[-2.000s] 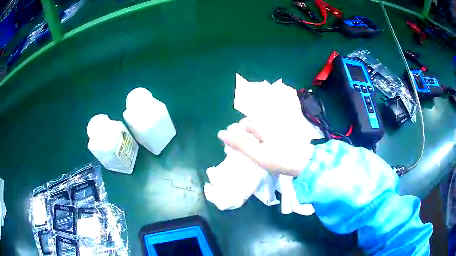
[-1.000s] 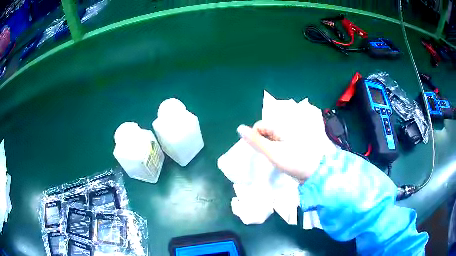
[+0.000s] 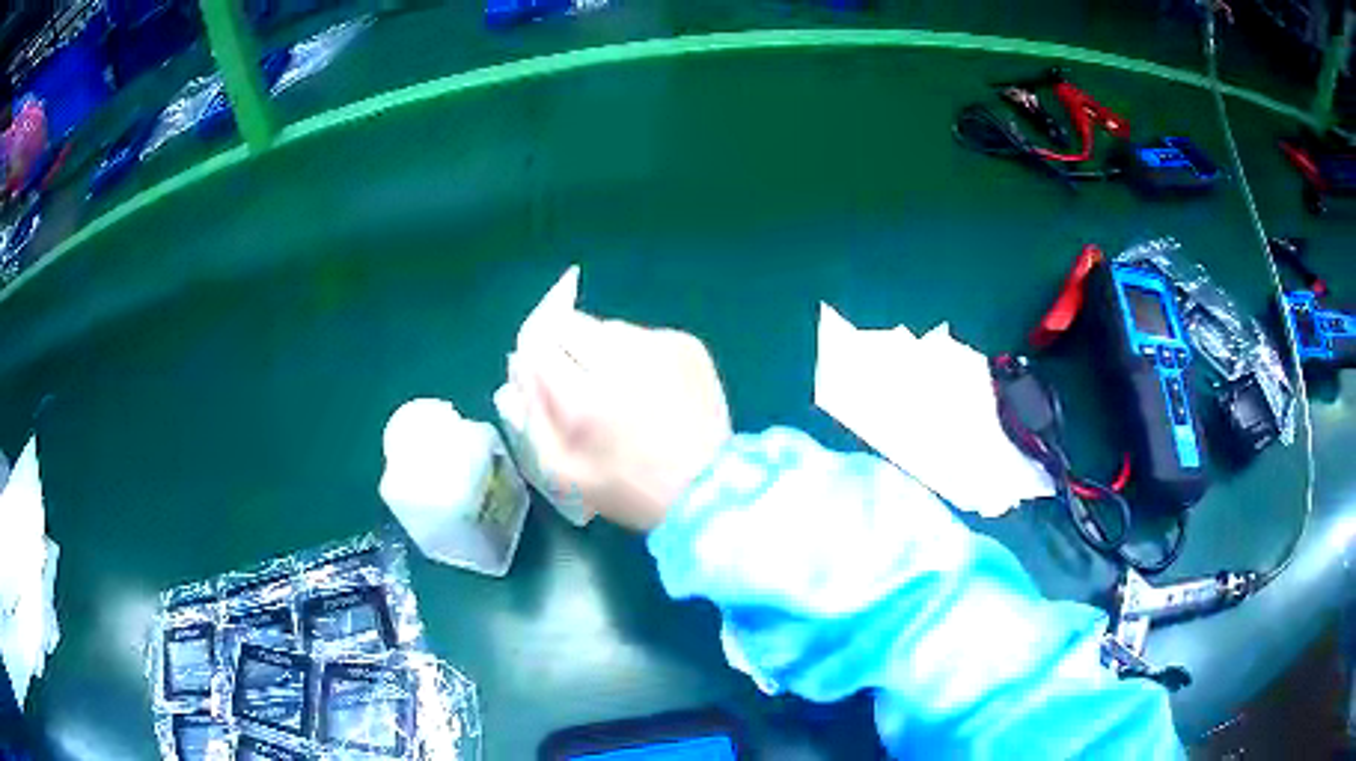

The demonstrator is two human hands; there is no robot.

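My right hand point(image 3: 640, 416), bare in a light blue sleeve, is closed on a white cloth point(image 3: 552, 309) whose corner sticks up. The hand is over one white bottle point(image 3: 562, 498) and hides most of it; whether it also grips the bottle cannot be told. Another white bottle point(image 3: 454, 491) stands just left of it. White cloths point(image 3: 930, 409) lie flat on the green bench to the right. The top edge of a tester point(image 3: 647, 737) shows at the bottom, cut off. My left hand is not in view.
Clear plastic with black lens frames point(image 3: 283, 654) lies lower left. White sheets or cloths point(image 3: 26, 572) are at the left edge. A tester point(image 3: 1157, 379) with leads, and an air gun point(image 3: 1175, 598) on a hose, lie right. More testers point(image 3: 1175, 164) are beyond. A green rail point(image 3: 669, 45) runs behind.
My right hand has moved left from the cloth pile to the right-hand bottle, taking cloth with it. Flat cloths remain behind. The view has shifted, so the air gun now shows.
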